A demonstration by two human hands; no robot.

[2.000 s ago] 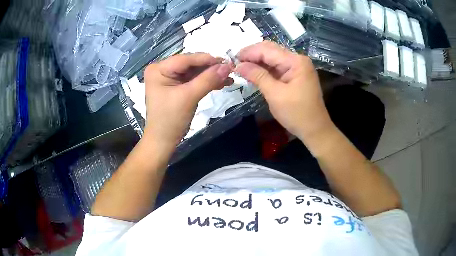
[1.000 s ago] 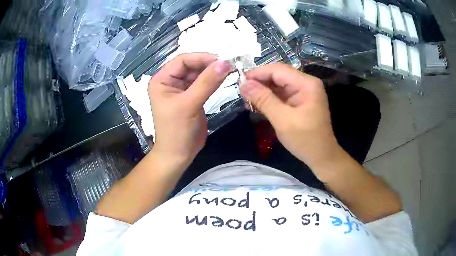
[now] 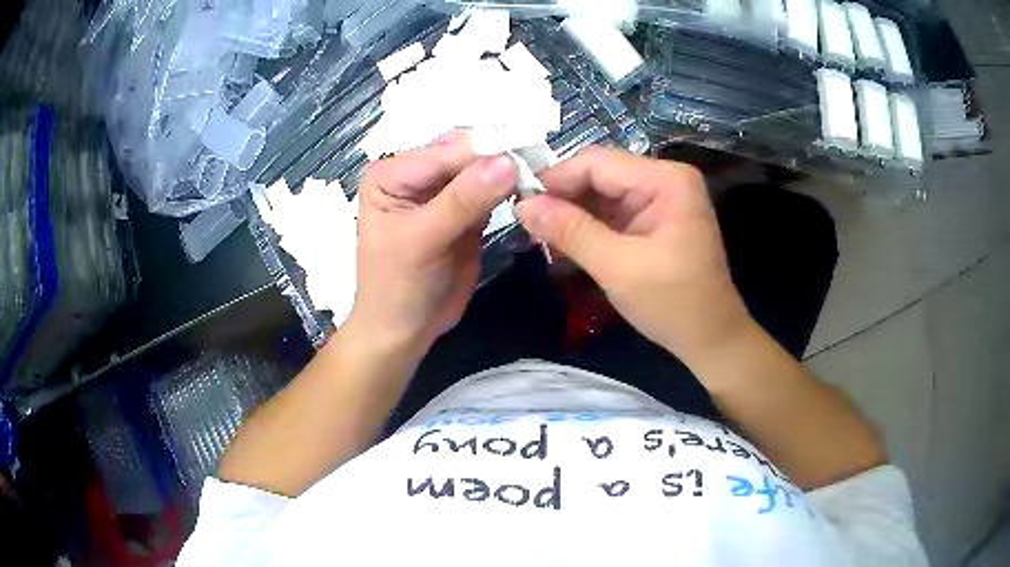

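Note:
My left hand pinches a small white piece between thumb and fingertips, above the heap of white pieces in the ribbed clear parts tray. My right hand pinches a narrow white part that runs from the small white piece to its fingertips. A thin end hangs below the right fingertips. The two hands nearly touch. Whether the narrow part is joined to the piece is hidden by the fingers.
A clear bag of translucent covers lies upper left, with a loose cover below it. A clear tray with white units in rows is upper right. Stacked trays stand left. A white unit lies top centre.
My left hand has moved slightly right and lower, with more of the white piece showing. My right hand has pulled slightly down, and a thin end now hangs below it.

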